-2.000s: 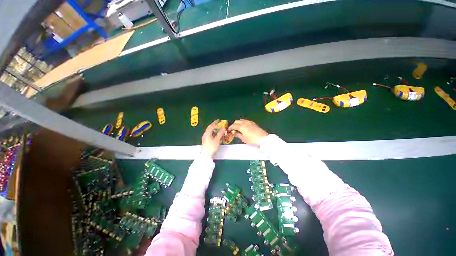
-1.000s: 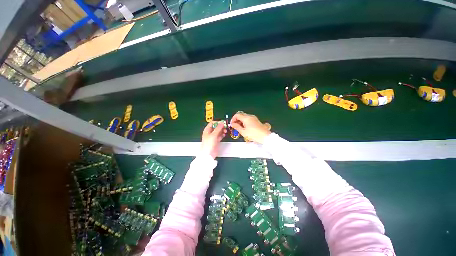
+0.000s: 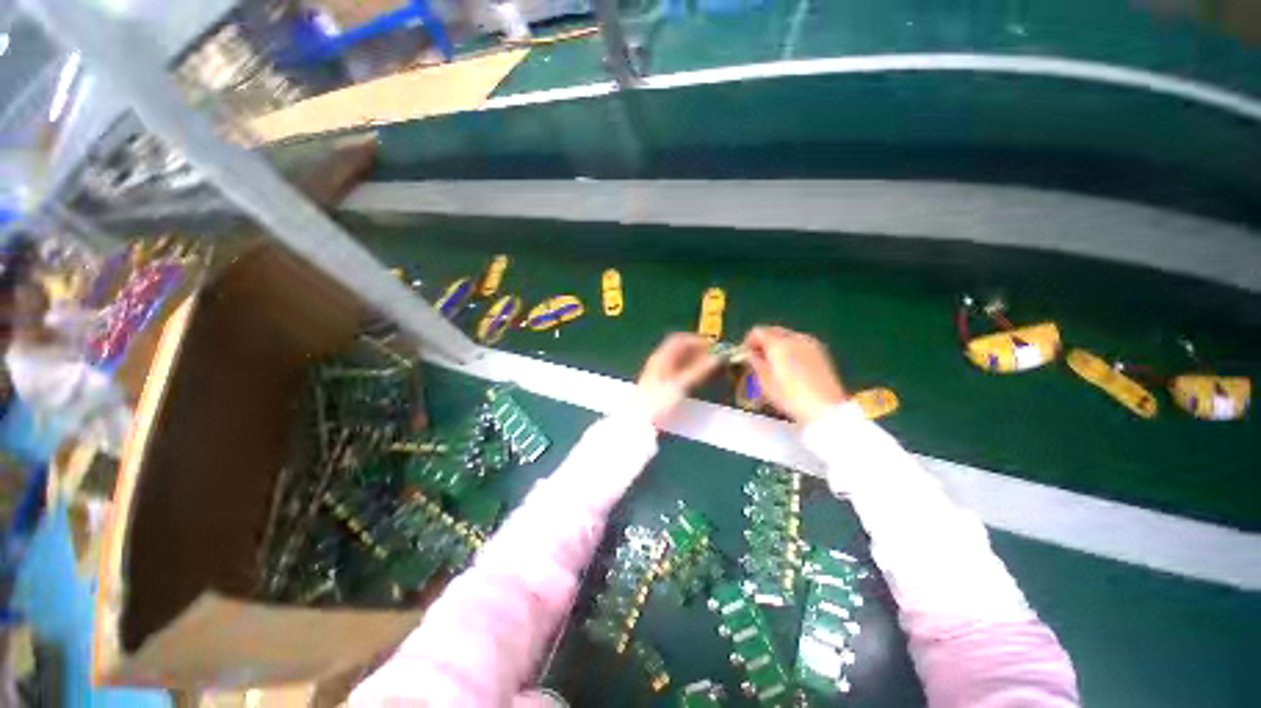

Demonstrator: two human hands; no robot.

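My left hand (image 3: 675,371) and my right hand (image 3: 795,371) meet fingertip to fingertip over the near side of the belt. A small green circuit board (image 3: 726,353) is pinched between them; the fingers hide most of it. A yellow shell with a blue patch (image 3: 750,389) lies just below, partly covered by my right hand. Any wires there are too blurred to tell. A plain yellow housing half (image 3: 712,313) lies just beyond the fingers. Another yellow piece (image 3: 875,403) lies to the right of my right hand, by the rail.
Green panel strips (image 3: 827,622) lie on the bench below my hands, between my forearms. A brown cardboard box (image 3: 208,629) with heaped strips is at left. A pale rail (image 3: 1023,505) edges the belt. Wired yellow shells (image 3: 1014,349) lie at right, more yellow pieces (image 3: 556,313) at left.
The view has turned left, shifting the scene rightward and showing more of the box. My fingertips have come together at the board. Earlier my right fingers were apart from it, above the blue-patched shell.
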